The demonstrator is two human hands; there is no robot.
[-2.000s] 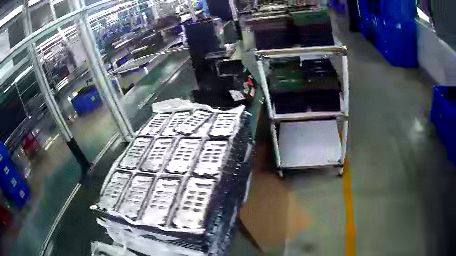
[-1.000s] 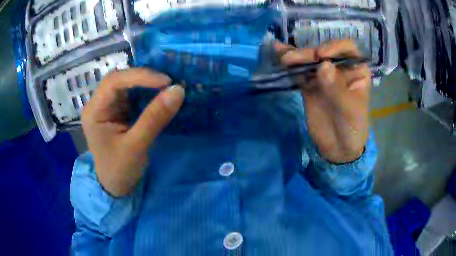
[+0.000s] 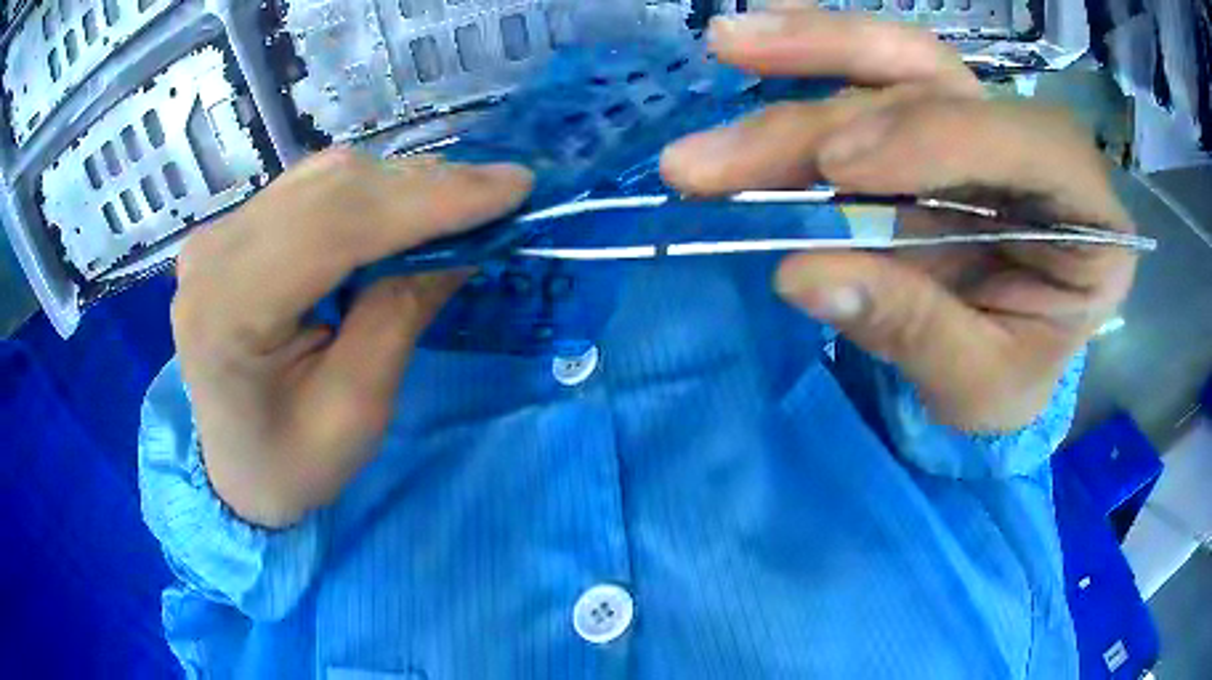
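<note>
My left hand (image 3: pixel 299 319) pinches a translucent blue carrier film (image 3: pixel 585 126) between thumb and fingers, left of centre. The film is bent; one part reaches up over the tray and another hangs below my fingers. My right hand (image 3: pixel 930 199) holds metal tweezers (image 3: pixel 771 245) between thumb and fingers. The tweezers lie nearly level, their two prongs apart, tips pointing left to the film by my left fingertips. Whether the tips touch the film or hold a part cannot be told. Metal frames (image 3: pixel 140 157) lie in the blister tray (image 3: pixel 275 100) beyond my hands.
The blue smock (image 3: pixel 532 531) with white buttons fills the lower middle. Deep blue bins stand at the lower left (image 3: pixel 80 465) and lower right (image 3: pixel 1103 531). Ragged tray stack edges (image 3: pixel 1170 100) show at the upper right, with grey floor below them.
The view has swung down from the tray stack and trolley to my hands. Since one second ago, the tweezers and film are closer to the camera, and the film is folded differently.
</note>
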